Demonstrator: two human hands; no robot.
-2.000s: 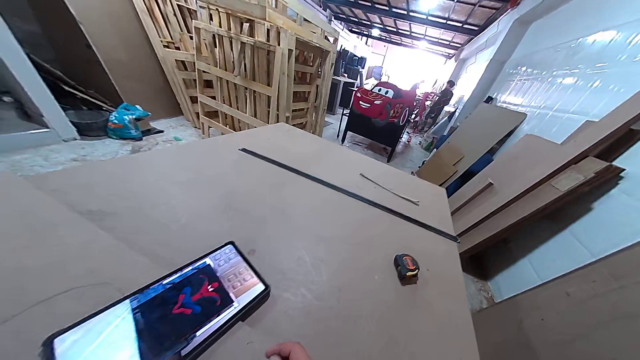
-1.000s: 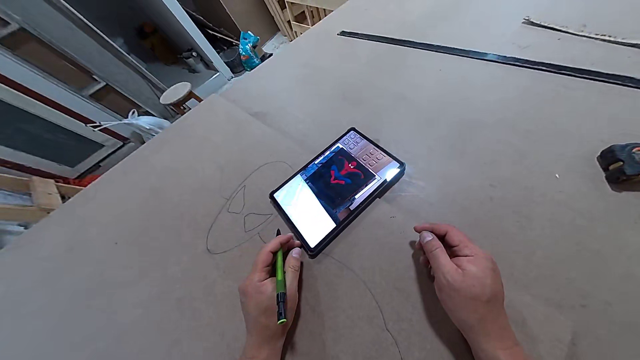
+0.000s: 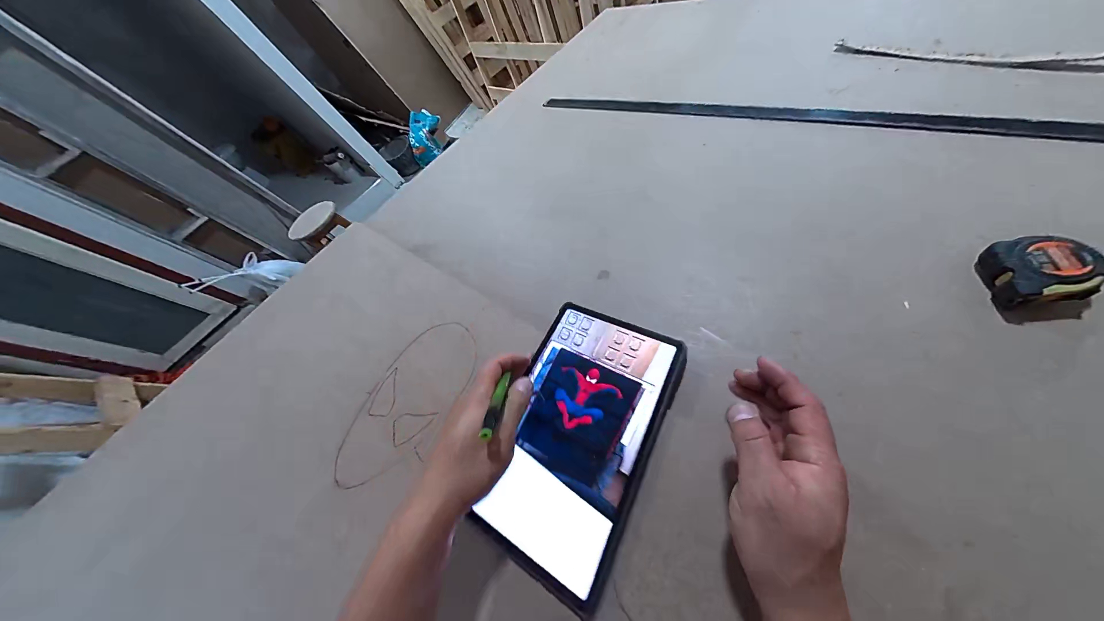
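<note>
My left hand [image 3: 479, 431] holds a green and black pen [image 3: 495, 405] between thumb and fingers and rests at the left edge of a tablet in a black case [image 3: 561, 526]. The lit tablet shows a red and blue costumed figure on a dark ground. To the right of the tablet, touching nothing visible, my right hand [image 3: 780, 483] is held with its fingers loosely curled and thumb apart. Left of the tablet, a pencil-like line drawing of an oval mask face [image 3: 405, 405] lies on the brown board [image 3: 690, 216], partly hidden by my left hand.
A black and orange tape measure [image 3: 1039, 272] sits at the right. A long dark metal strip [image 3: 776, 114] crosses the far part, with a thin ragged strip [image 3: 957, 59] beyond. Past the left edge are a round stool [image 3: 313, 222], a white bag [image 3: 272, 272] and wooden pallets [image 3: 517, 50].
The tablet has turned more upright and shifted nearer, with my left hand now at its left edge. My right hand's fingers have opened slightly. The view has swung down and left since the first frame.
</note>
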